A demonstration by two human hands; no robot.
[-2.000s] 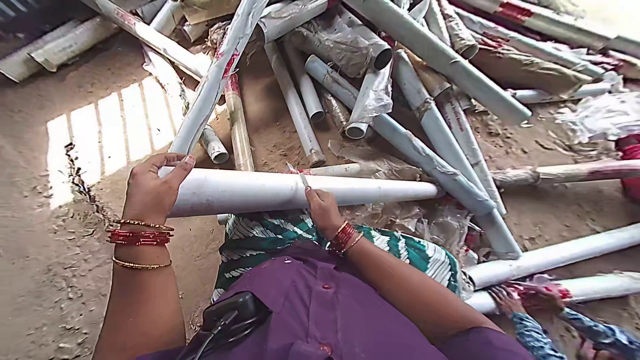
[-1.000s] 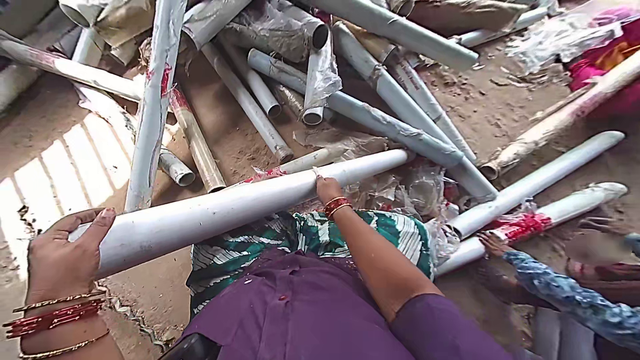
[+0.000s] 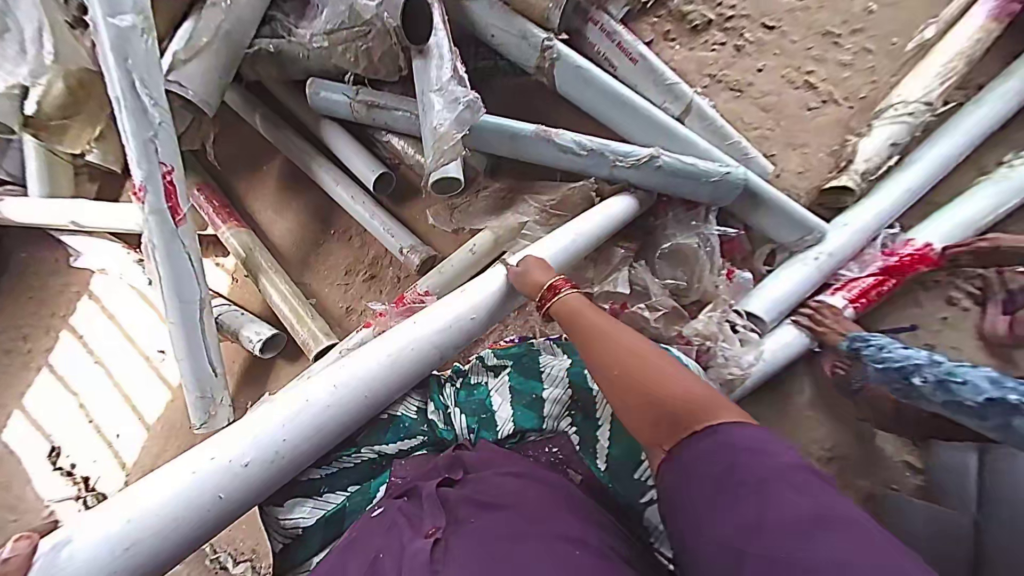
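A smooth white plastic pipe [image 3: 320,408] lies slantwise across my lap, from the bottom left corner up to the middle. My left hand [image 3: 20,550] shows only as fingertips at the pipe's near end, at the left edge; the rest is out of view. My right hand [image 3: 532,276], with red and gold bangles, is closed against the top of the pipe past its middle. A small tip sticks out of that fist; most of the held thing is hidden, though an earlier frame shows a blade-like tool there. Beyond the pipe lies a thinner pipe with torn red-printed film [image 3: 412,298].
Many pipes, some in torn plastic film, are heaped ahead, among them a bluish pipe [image 3: 592,156] and an upright-leaning one [image 3: 164,240] at left. Crumpled film [image 3: 680,272] lies by the far end. At right a co-worker's hands [image 3: 828,324] touch a film-wrapped pipe [image 3: 984,200].
The pipe in my lap has gone from nearly level to a steep slant, its near end lower left with my left hand. My right hand is still on it. The view has shifted to the right.
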